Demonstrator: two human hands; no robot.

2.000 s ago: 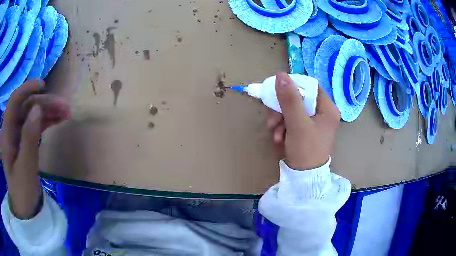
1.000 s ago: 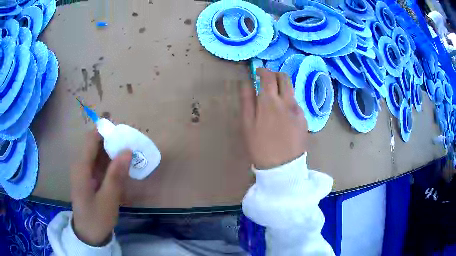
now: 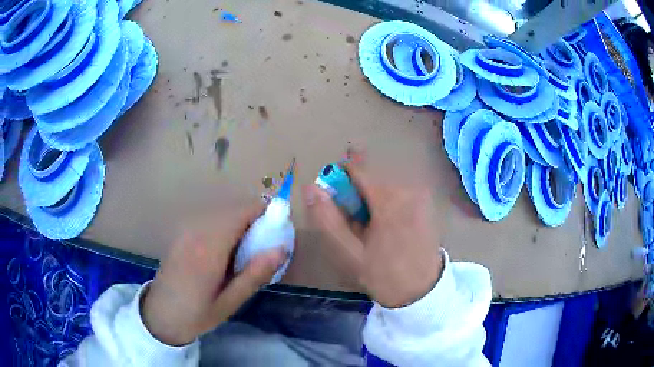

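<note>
My left hand (image 3: 208,269) is closed around the white glue bottle (image 3: 267,247), low and centre over the board. The bottle's bright-blue nozzle (image 3: 286,188) points up and away. My right hand (image 3: 391,233) holds a short teal-and-white stick (image 3: 344,191), perhaps a lighter or tube, between thumb and fingers. Its dark round end faces the nozzle, a small gap apart. The palm side of my right hand is hidden.
Pale blue flanged rings are piled at the left (image 3: 86,72) and right (image 3: 495,168) of the brown, spotted board (image 3: 430,154). A tiny blue scrap (image 3: 229,16) lies at the far side. A blue bin (image 3: 39,294) with narrow rings is below left.
My left hand has moved right with the bottle to the centre. My right hand has picked up the teal stick from beside the right pile and brought it left. The view has shifted.
</note>
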